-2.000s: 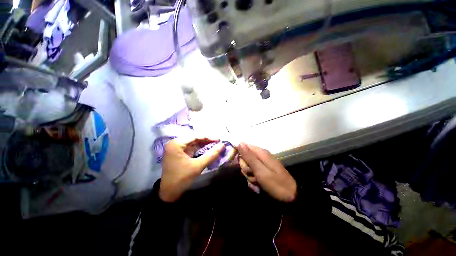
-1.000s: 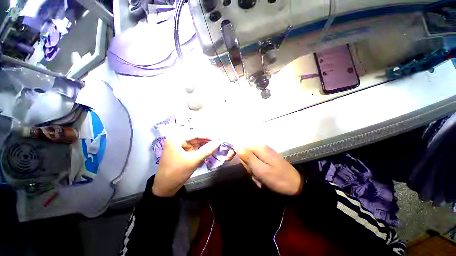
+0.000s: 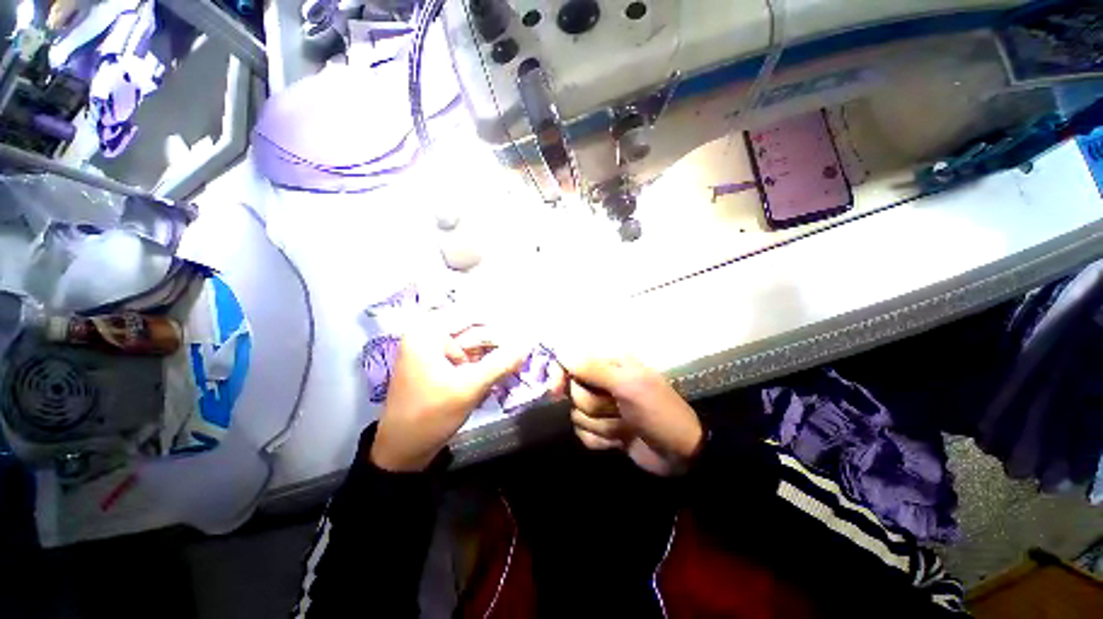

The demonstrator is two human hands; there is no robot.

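A small crinkled purple piece [image 3: 523, 385] is held between my hands at the table's front edge. My left hand [image 3: 438, 389] is closed on it with thumb and fingers. My right hand [image 3: 634, 409] has its fingers curled at the piece's right end, around a small dark thin item that is hard to make out. More gathered lilac cloth [image 3: 380, 363] lies on the table left of my left hand. The sewing machine head [image 3: 581, 61] stands beyond my hands. Its needle area is washed out by bright light.
A phone [image 3: 801, 169] with a lit screen lies under the machine arm. Curved lilac panels [image 3: 333, 143] lie left of the head. A bottle [image 3: 125, 333] and plastic bags are on the left side surface. Purple ruffled cloth [image 3: 859, 453] hangs below the table at right.
The right hand's fingers are curled more tightly and the hand has turned slightly. The left hand stays on the purple piece. The whole view has shifted a little.
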